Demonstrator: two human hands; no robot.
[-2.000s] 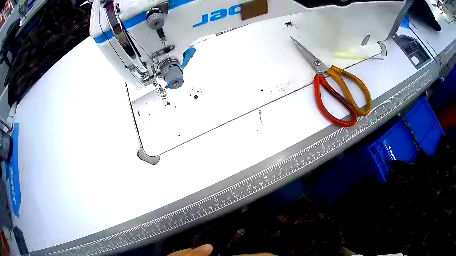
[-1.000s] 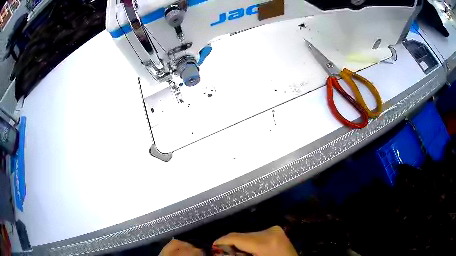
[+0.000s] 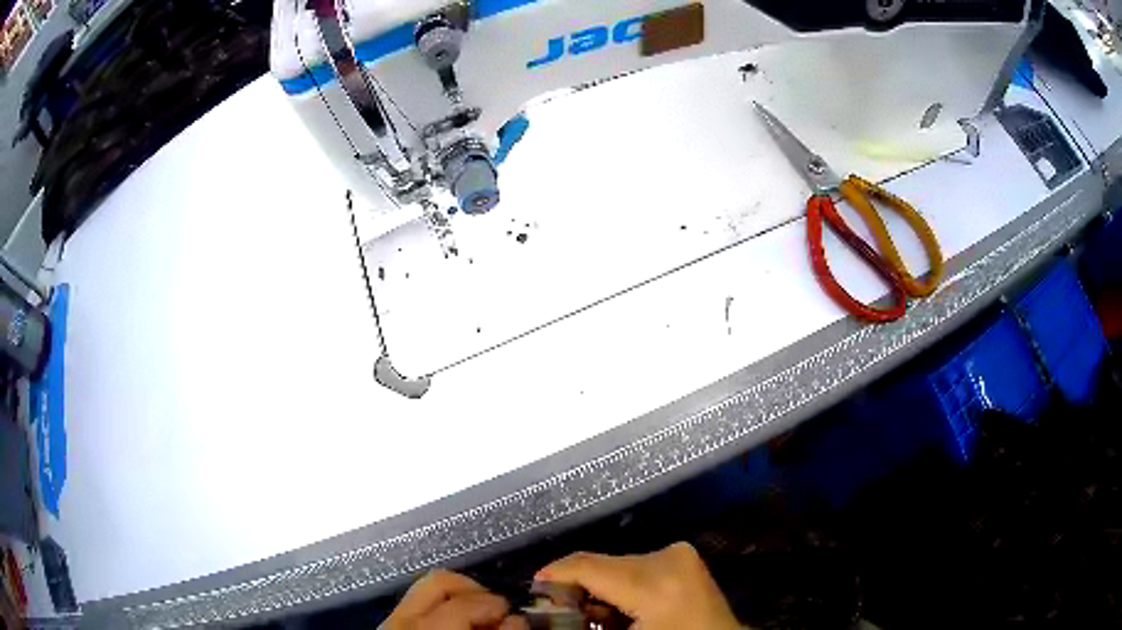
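My left hand (image 3: 445,603) and my right hand (image 3: 652,588) are at the bottom edge, below the table front, partly cut off. Their curled fingers meet around a small dark and silvery thing (image 3: 554,606), too blurred to name. Dark cloth (image 3: 787,560), faintly checked, lies below the table around my right hand. The white sewing machine (image 3: 591,47) stands beyond, with no cloth under its presser foot (image 3: 445,234). The scissors (image 3: 822,179), with red and orange-yellow loops, lie on the machine bed at the right, blades pointing away.
A ruler (image 3: 591,486) runs along the front edge of the white table (image 3: 209,406). A dark plaid pile (image 3: 160,111) lies at the upper left. Blue crate-like objects (image 3: 984,375) are below the table at the right. A brown patch (image 3: 673,30) is on the machine head.
Both hands have come up into view from the bottom edge and closed together around the small thing. The view has shifted slightly. The scissors have stayed on the bed.
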